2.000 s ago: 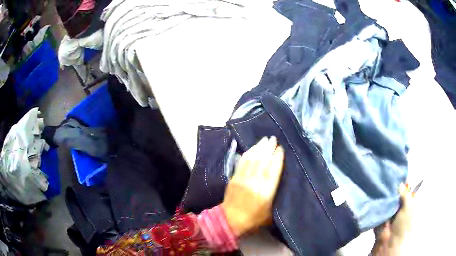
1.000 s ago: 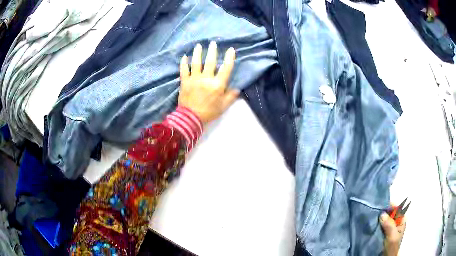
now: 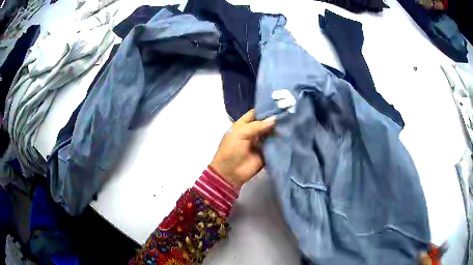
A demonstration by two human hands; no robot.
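Note:
A denim jacket [image 3: 363, 155] lies spread on the white table, pale blue inside up, with dark navy parts at the top middle. White labels [image 3: 283, 99] sit near its inner edge. My left hand [image 3: 244, 147] pinches that edge just below the labels, fingers closed on the cloth. My right hand [image 3: 425, 258] is at the bottom right, mostly cut off and blurred, at the jacket's lower corner. Orange-handled thread snips [image 3: 435, 252] show beside it, partly hidden. The pale blue sleeve side [image 3: 103, 124] stretches to the left.
A pile of pale garments [image 3: 39, 98] lies at the table's left edge. The white table [image 3: 155, 181] has a curved-looking front edge. Blue bins [image 3: 44, 212] stand on the floor at the lower left. More pale cloth [image 3: 461, 93] lies at the right edge.
My left hand has moved right from the left part of the jacket to the edge by the labels and taken hold. The right part is lifted and shifted left; my right hand has moved down.

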